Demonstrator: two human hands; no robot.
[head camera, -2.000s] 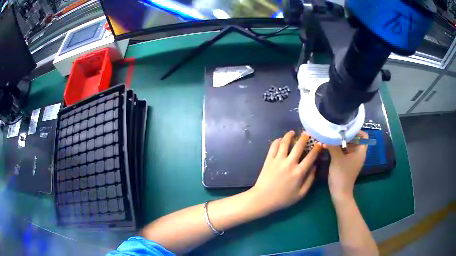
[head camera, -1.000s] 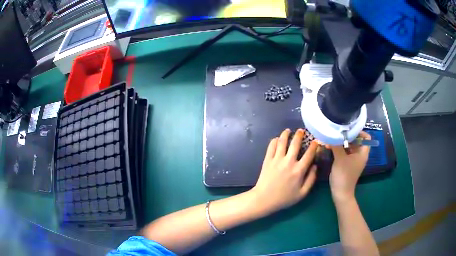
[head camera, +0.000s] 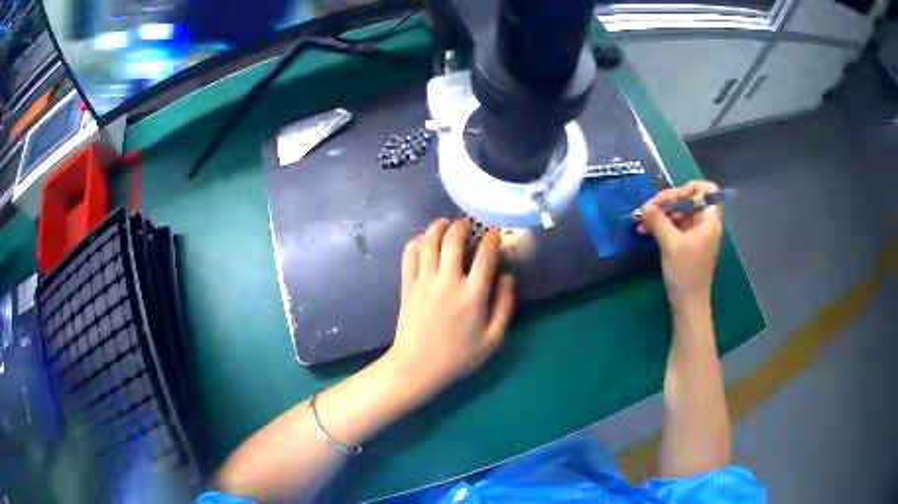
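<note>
My left hand (head camera: 448, 300) lies palm down on the black base (head camera: 345, 266), its fingertips at a small cluster of tiny parts (head camera: 480, 234) under the white ring light (head camera: 512, 202). Whether it grips a part cannot be told. My right hand (head camera: 686, 236) holds a thin pen-style tool (head camera: 694, 202) like a pencil. The tool's tip is over or at the right edge of the blue pad (head camera: 612, 212); contact cannot be told. The black microscope barrel (head camera: 522, 89) stands above the ring light.
A pile of dark parts (head camera: 404, 149) and a whitish wedge (head camera: 313, 135) lie on the base. A row of parts (head camera: 614, 169) is above the blue pad. Black trays (head camera: 103, 330), a red bin (head camera: 72, 207) and a black stand leg (head camera: 241, 113) are left. The monitor (head camera: 177, 49) is behind.
The view has turned, shifting the bench leftward. My right hand has moved away from the ring light to the right, over the blue pad's edge, with the tool. My left hand stays at the parts.
</note>
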